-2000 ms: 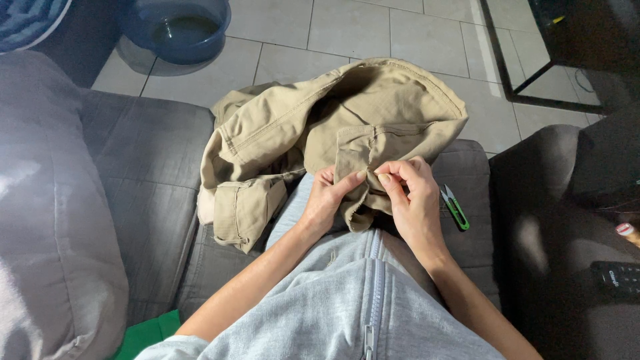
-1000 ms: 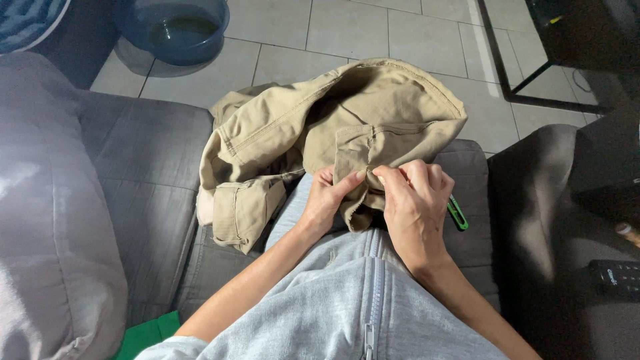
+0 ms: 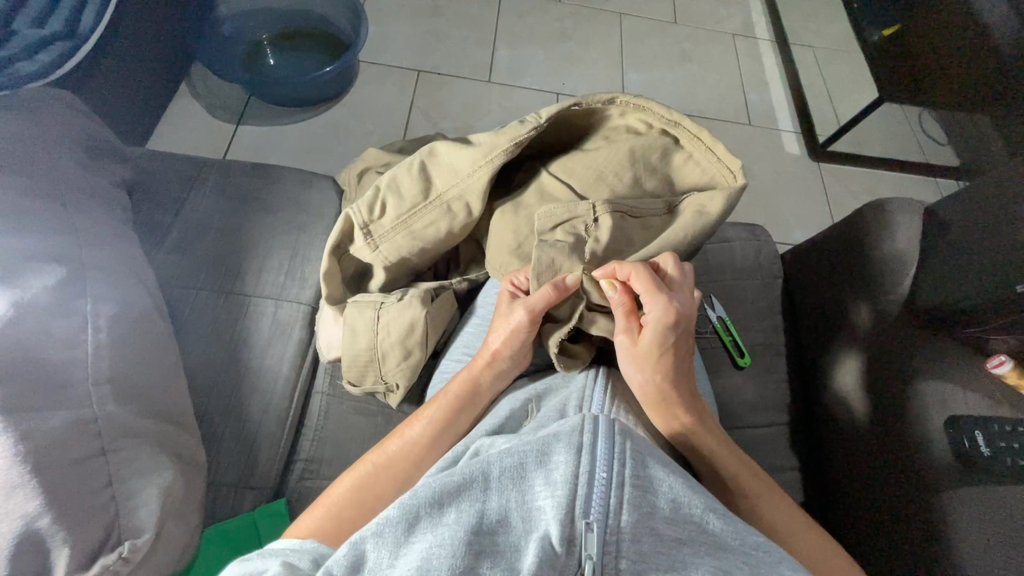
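Observation:
A khaki cloth garment with stitched seams lies bunched across my lap and the grey seat. My left hand pinches a folded edge of it between thumb and fingers. Close beside it, my right hand has thumb and forefinger together at the seam; whether a needle or thread is between them is too small to tell. Green-handled thread snips rest on the seat just right of my right hand, blades pointing up and away. The garment's underside is hidden.
A blue plastic basin stands on the tiled floor at the upper left. Left of me is a grey cushion, with green cloth below. On the dark sofa at right lie a remote control and a thread spool. A black metal frame stands beyond.
My right hand has shifted and turned at the seam, and the snips, partly covered a second ago, show fully again. My left hand keeps its hold on the cloth.

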